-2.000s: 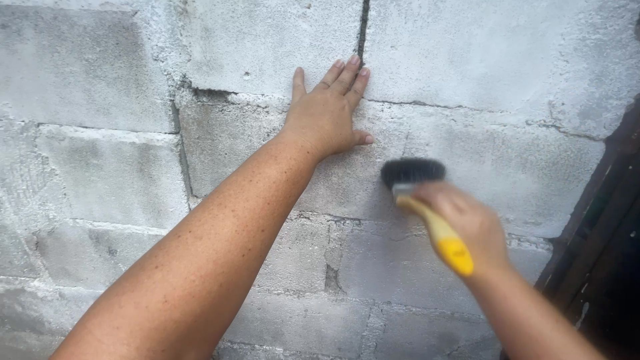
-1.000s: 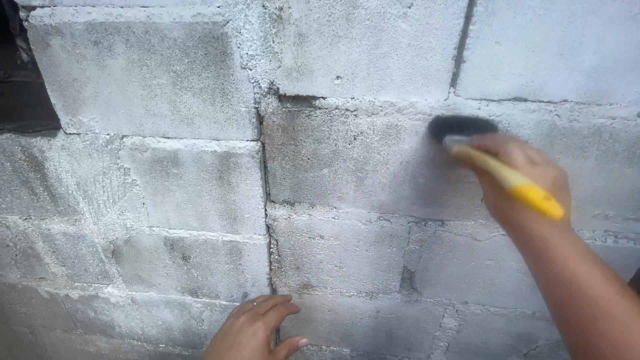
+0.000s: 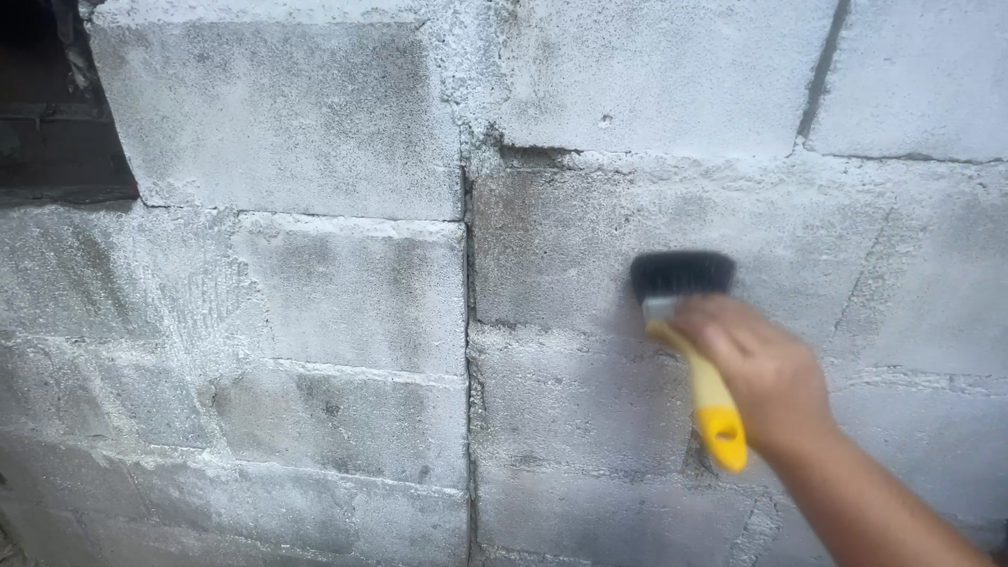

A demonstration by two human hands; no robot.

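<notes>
My right hand (image 3: 756,366) grips a paintbrush (image 3: 697,354) at the right of the head view. The brush has dark bristles, a metal ferrule and a cream handle with a yellow, holed end. Its bristles point up at a grey concrete block wall (image 3: 354,291), against or just in front of it; blur hides which. The wall's blocks look whitish with darker grey patches and rough mortar joints. My left hand is out of the frame.
A vertical crack (image 3: 470,315) runs down the wall's middle, with a chipped gap (image 3: 539,156) near its top. At the upper left is a dark opening (image 3: 59,118) in the wall.
My left hand, spread on the wall two seconds ago and at the bottom edge one second ago, has left the view. The brush in my right hand has moved lower on the wall. The view has shifted left.
</notes>
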